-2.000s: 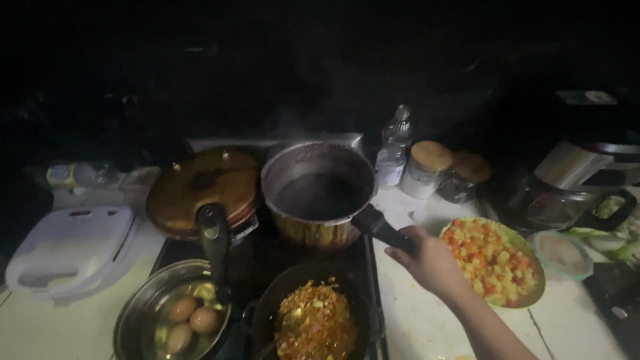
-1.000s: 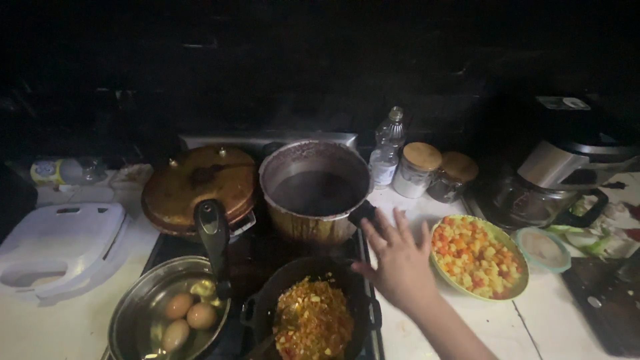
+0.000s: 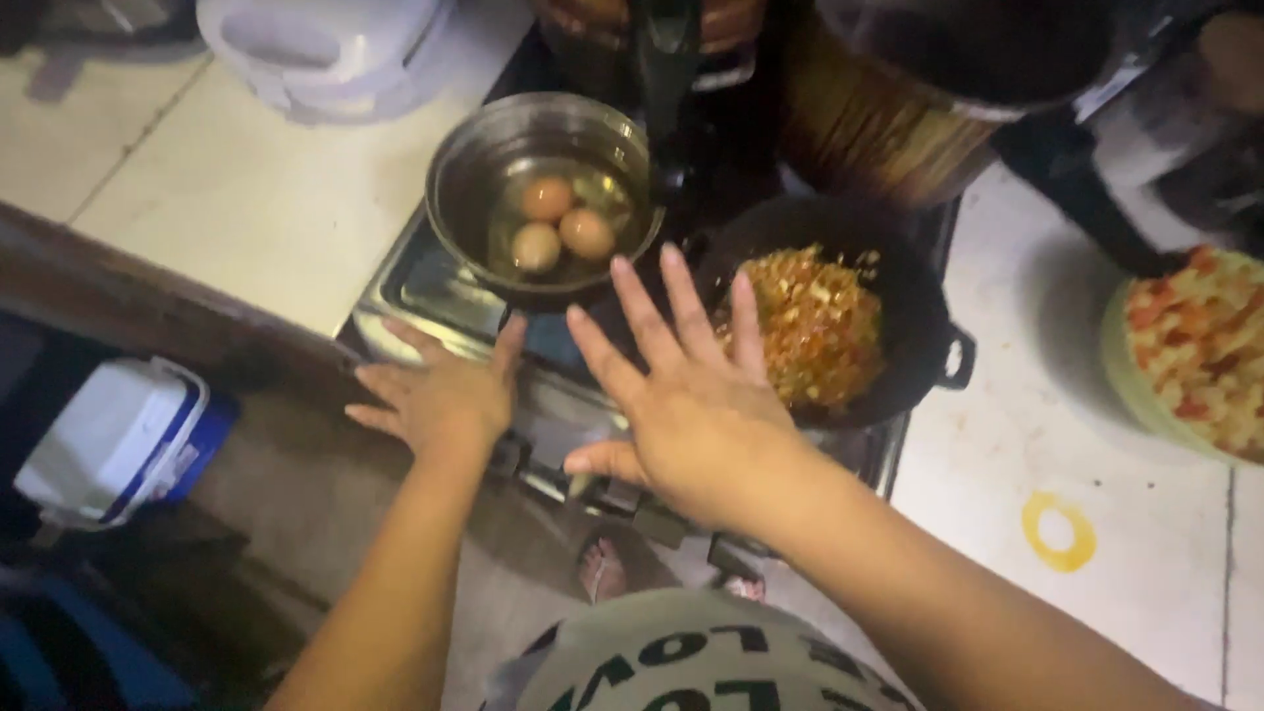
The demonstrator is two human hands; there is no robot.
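Observation:
My left hand (image 3: 444, 390) is spread and empty over the front left edge of the gas stove (image 3: 563, 395), just below a metal pot (image 3: 454, 237) with several brown eggs (image 3: 586, 234) in liquid. My right hand (image 3: 691, 405) is also spread and empty, above the stove's front, its fingertips between that pot and a black pan (image 3: 908, 326). The pan holds a chopped orange and yellow food mixture (image 3: 815, 331). Behind it stands a large stained pot (image 3: 869, 128) with a long black handle (image 3: 1086, 193).
A bowl of diced food (image 3: 1200, 355) sits on the tiled counter at the right, near a yellow ring mark (image 3: 1059, 531). A white plastic appliance or container (image 3: 326, 59) stands at the upper left. Below the left counter is a blue and white cooler (image 3: 114, 444).
The view has tipped down strongly. My right hand, on the large pot's handle two seconds ago, has let go and is now over the stove's front. My left hand has come into view.

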